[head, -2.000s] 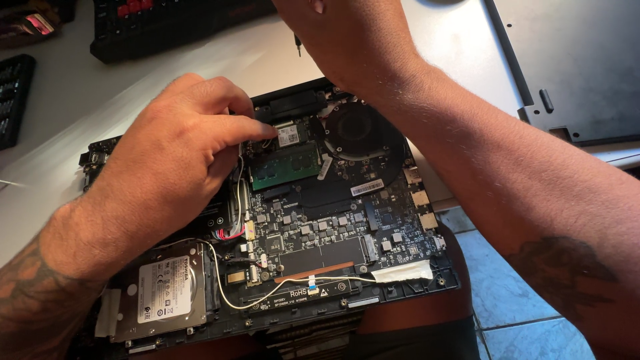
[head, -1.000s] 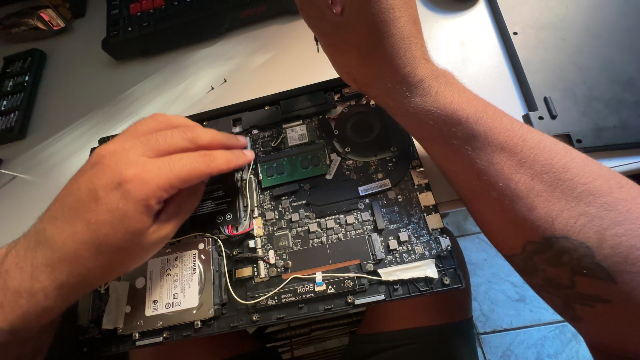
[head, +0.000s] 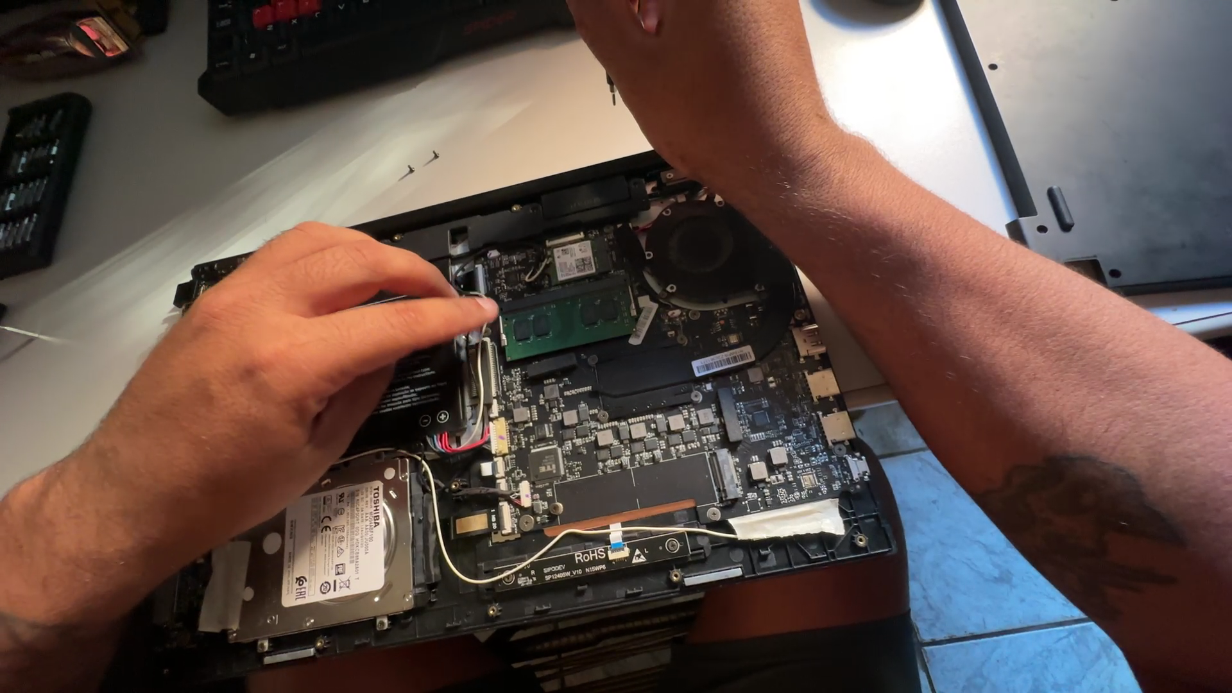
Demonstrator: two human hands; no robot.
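Note:
An opened laptop base (head: pixel 616 414) lies tilted across the lap and the table edge, its circuit board showing. My left hand (head: pixel 318 337) hovers over the battery (head: pixel 419 390), fingertips at the left end of the green memory module (head: pixel 568 318), beside white and black cables; whether it pinches a cable is unclear. Above the module sits a wireless card (head: pixel 574 261), and a fan (head: pixel 707 252) is to its right. A Toshiba hard drive (head: pixel 332 549) fills the lower left corner. My right hand (head: pixel 712 77) is raised past the laptop's far edge, fingers cut off by the frame; a thin dark tool tip (head: pixel 611 89) shows beside it.
Two small screws (head: pixel 422 165) lie on the table beyond the laptop. A black bit case (head: pixel 40 183) is at the left, a keyboard (head: pixel 385 43) at the back. The laptop's bottom cover (head: pixel 1107 125) lies at the right. Blue floor tiles (head: pixel 972 549) show below.
My left hand has moved from the wireless card to the left end of the memory module, its fingers lower than a second ago. My right hand has stayed near the top.

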